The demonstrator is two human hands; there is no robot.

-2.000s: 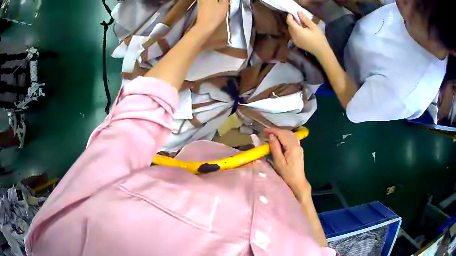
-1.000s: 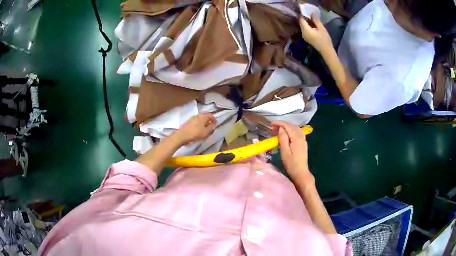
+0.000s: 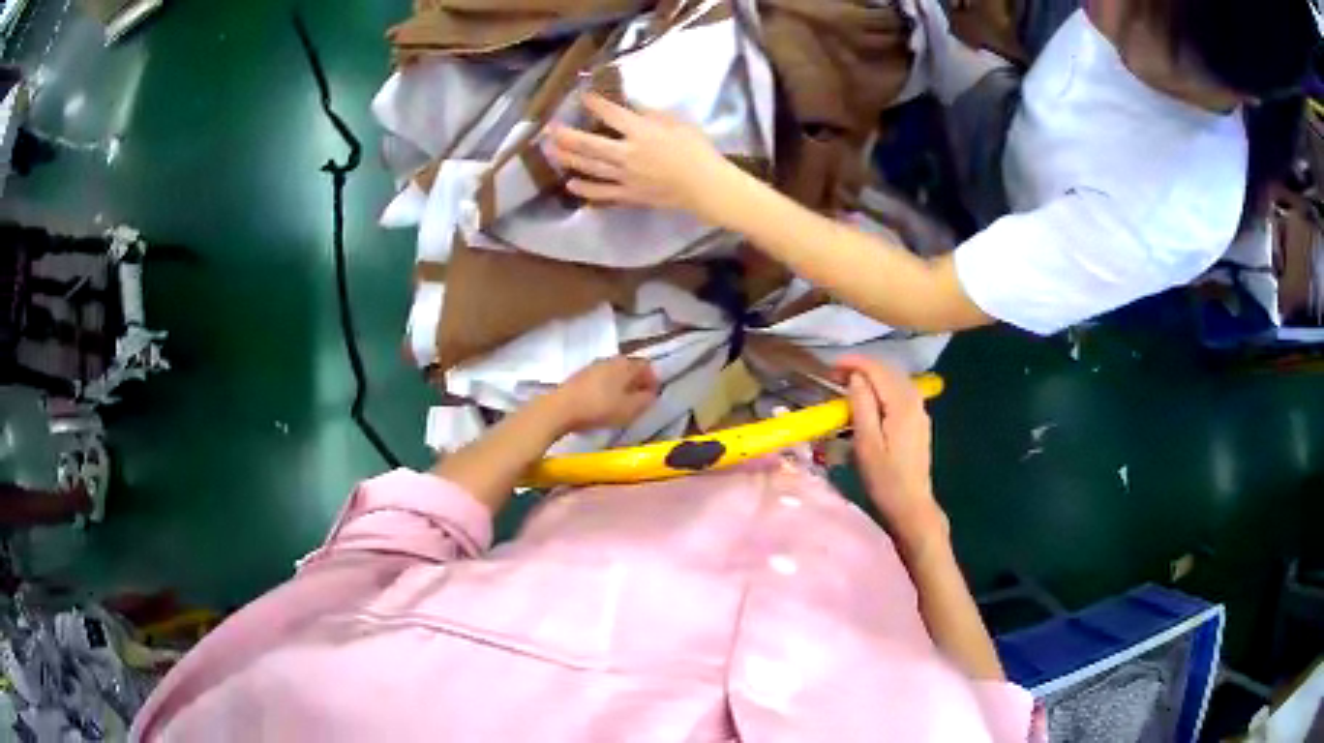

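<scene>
A tied bundle of brown and white cloth pieces [image 3: 530, 298] lies in front of me, gathered at a dark navy tie [image 3: 738, 317]. A cream ticket [image 3: 729, 392] lies below the tie. A yellow rail [image 3: 617, 465] with a dark patch crosses between the bundle and my pink shirt. My left hand [image 3: 613, 392] has curled fingers at the bundle's near edge, above the rail; whether it grips cloth is unclear. My right hand [image 3: 889, 428] is closed over the rail near its right end.
A co-worker in a white top [image 3: 1111, 174] leans in from the right, one hand [image 3: 639, 157] on the upper cloth. A blue-rimmed crate [image 3: 1111, 639] stands lower right. A black cable [image 3: 341, 261] runs along the green floor at left, near grey-white scraps [image 3: 87, 661].
My left hand has come back from the upper heap to the near edge. The co-worker's arm has reached left across the bundle. My right hand stays at the rail.
</scene>
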